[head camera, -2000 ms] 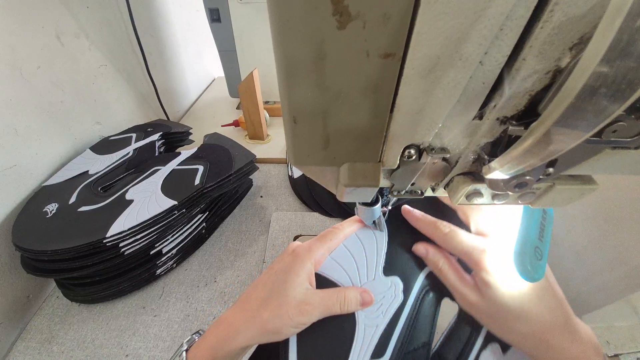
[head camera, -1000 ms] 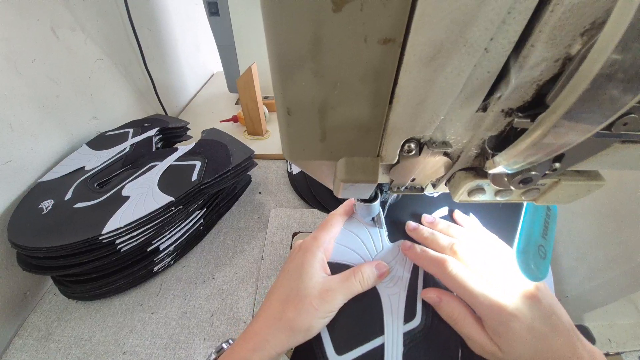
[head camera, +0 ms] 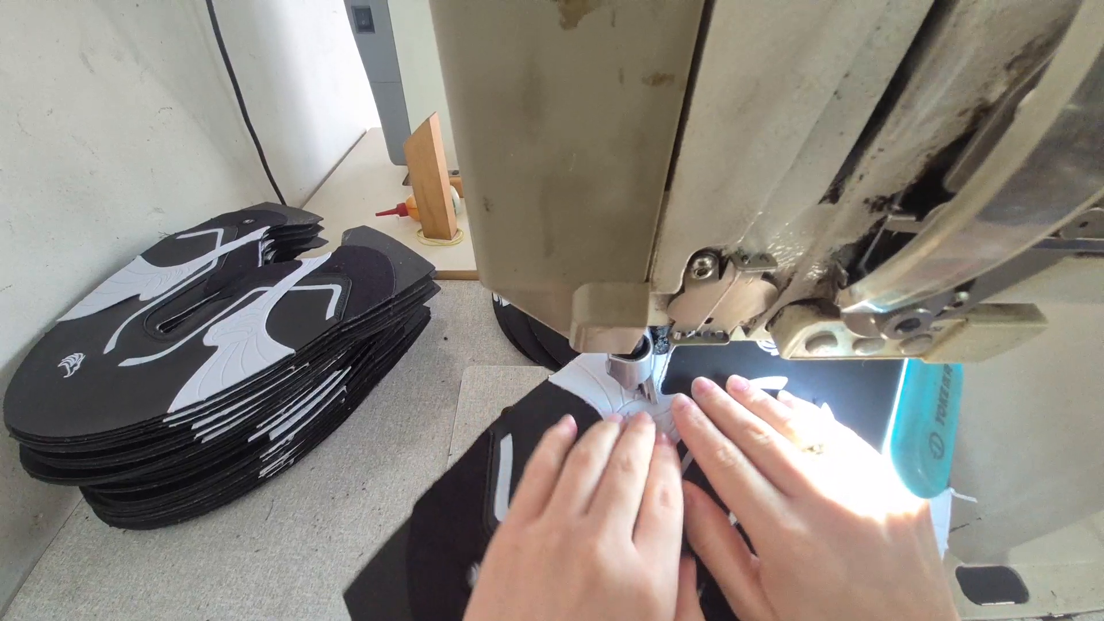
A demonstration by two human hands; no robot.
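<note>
A black and white shoe upper (head camera: 448, 509) lies flat under the head of an industrial sewing machine (head camera: 561, 155). The metal presser foot (head camera: 638, 375) stands over its white patterned panel. My left hand (head camera: 595, 517) rests palm down on the piece, fingertips just below the foot. Beside it, my right hand (head camera: 802, 500) presses flat on the upper to the right of the foot, its fingers pointing up and left. Strong light washes out part of that hand. The needle point cannot be made out.
A tall stack of matching shoe uppers (head camera: 233, 345) sits at the left by the wall. More black pieces (head camera: 535, 336) lie behind the machine head. A wooden block (head camera: 431, 181) and a red-tipped bottle (head camera: 405, 209) stand at the back. A teal part (head camera: 931, 431) is at the right.
The upper has turned under the presser foot, its black end now pointing to the lower left. My left hand has moved from beside the foot to below it, fingers now flat and pointing up.
</note>
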